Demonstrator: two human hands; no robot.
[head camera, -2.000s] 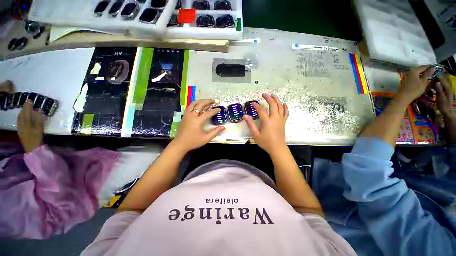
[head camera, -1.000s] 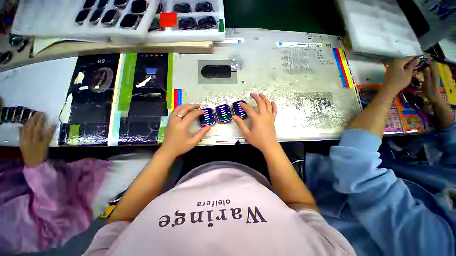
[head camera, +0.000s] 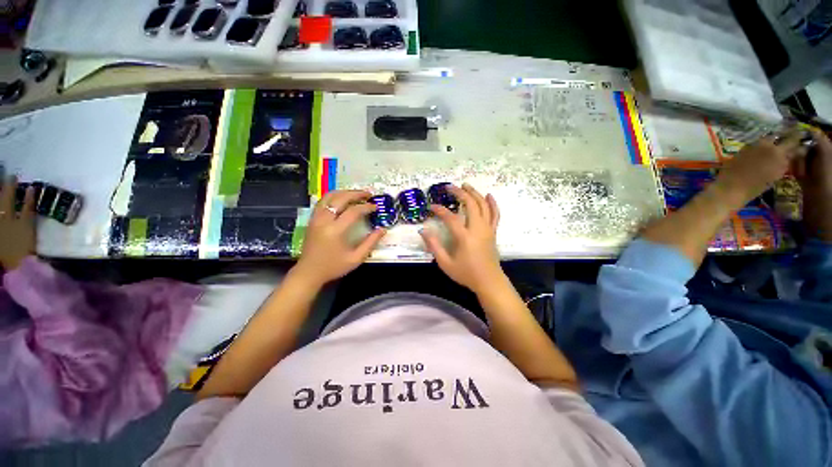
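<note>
Three lit watch heads lie in a slightly slanted row on the speckled silver-white board (head camera: 493, 128): left (head camera: 382, 211), middle (head camera: 413, 205) and right (head camera: 443, 195). Their screens glow blue-purple. My left hand (head camera: 336, 239), bare with a ring, has its fingertips on the left head's far left side and its thumb near the lower edge. My right hand (head camera: 470, 235) has its fingers over the right head and partly hides it. The middle head lies between my hands, with no fingers over its screen.
A dark oval part (head camera: 401, 128) lies farther up the board. White trays of dark watches (head camera: 347, 62) stand at the far left, and a pale tray stack (head camera: 702, 64) at the far right. Black-and-green mats (head camera: 269, 173) lie left. Neighbours' hands (head camera: 16, 228) (head camera: 757, 164) work on both sides.
My right hand's fingers have come in over the right watch head and cover more of it. My left hand stays at the left head. The left neighbour's hand has moved left along its row.
</note>
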